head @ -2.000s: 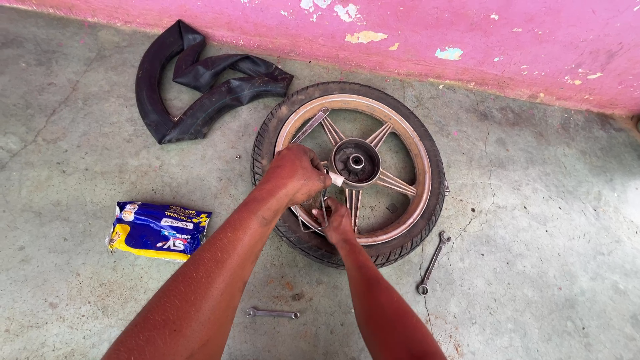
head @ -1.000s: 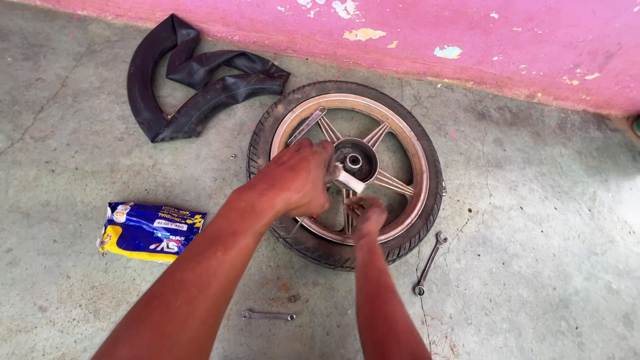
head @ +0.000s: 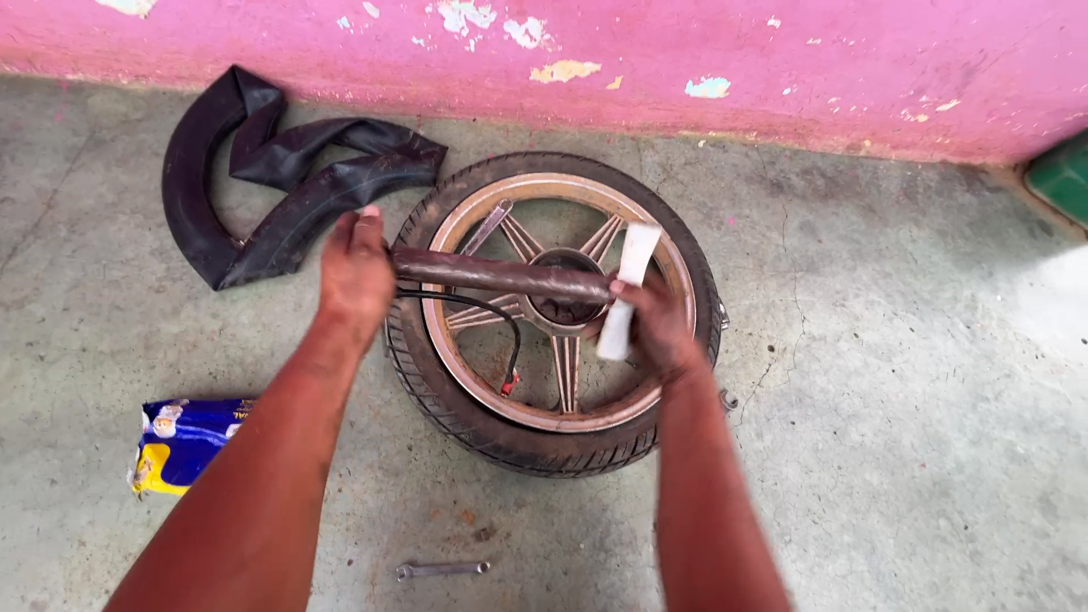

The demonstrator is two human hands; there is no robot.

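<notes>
A hand air pump with a dark barrel lies crosswise in the air over a spoked motorcycle wheel with its tyre on. My left hand grips the barrel's left end. At the other end my right hand is closed around the pump by its white handle; this hand is slightly blurred. From the left end a black hose curves over the wheel to a red tip. A metal tool rests at the rim's upper left, between rim and spoke.
A folded black inner tube lies on the concrete at the upper left. Nearer are a blue and yellow packet and a small spanner. Another spanner's end shows by my right forearm. Behind stand a pink wall and a green object.
My hands have come up from the wheel's lower left and moved apart, and the pump's barrel now shows between them. The view has shifted nearer the wheel.
</notes>
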